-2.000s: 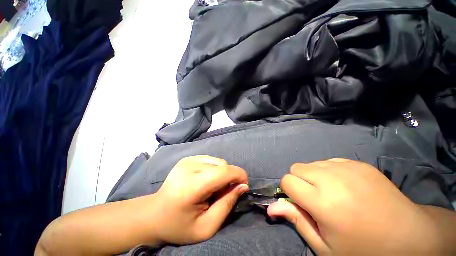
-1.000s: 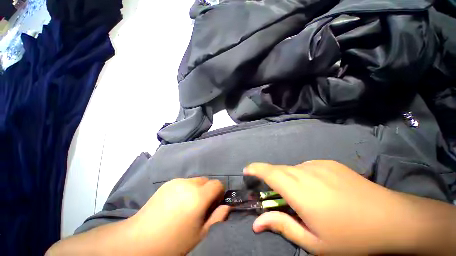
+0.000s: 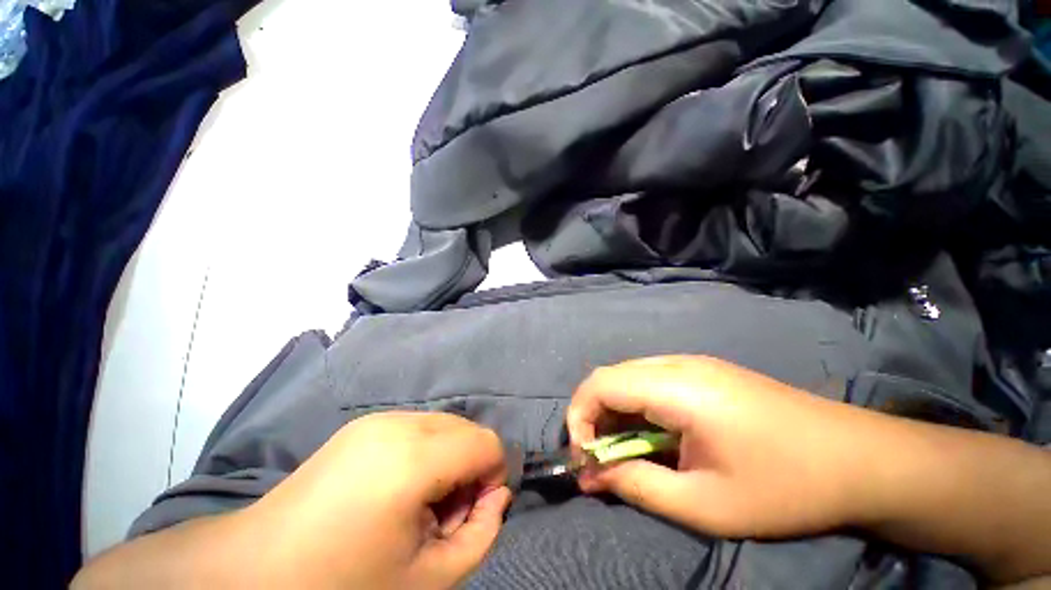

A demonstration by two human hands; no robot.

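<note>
A matte dark-grey garment (image 3: 484, 352) lies spread in front of me. A small black label (image 3: 545, 469) shows between my hands, partly hidden by the fingers. My left hand (image 3: 403, 496) pinches cloth at the label's left end with thumb and forefinger. My right hand (image 3: 738, 449) holds green-handled thread snips (image 3: 632, 446) in its palm, and its thumb and fingertip meet at the label's right end. The snips' blades are mostly hidden, so I cannot tell whether they touch the label.
A crumpled heap of shiny grey garments (image 3: 715, 138) lies beyond the worked piece. A dark navy cloth (image 3: 81, 231) hangs along the left side of the white tabletop (image 3: 265, 173). A small silvery patch (image 3: 924, 302) shows on the grey cloth at right.
My right fingers, apart a second ago, have closed at the label's right end, and the snips have tilted. Less of the label shows. The view has shifted slightly.
</note>
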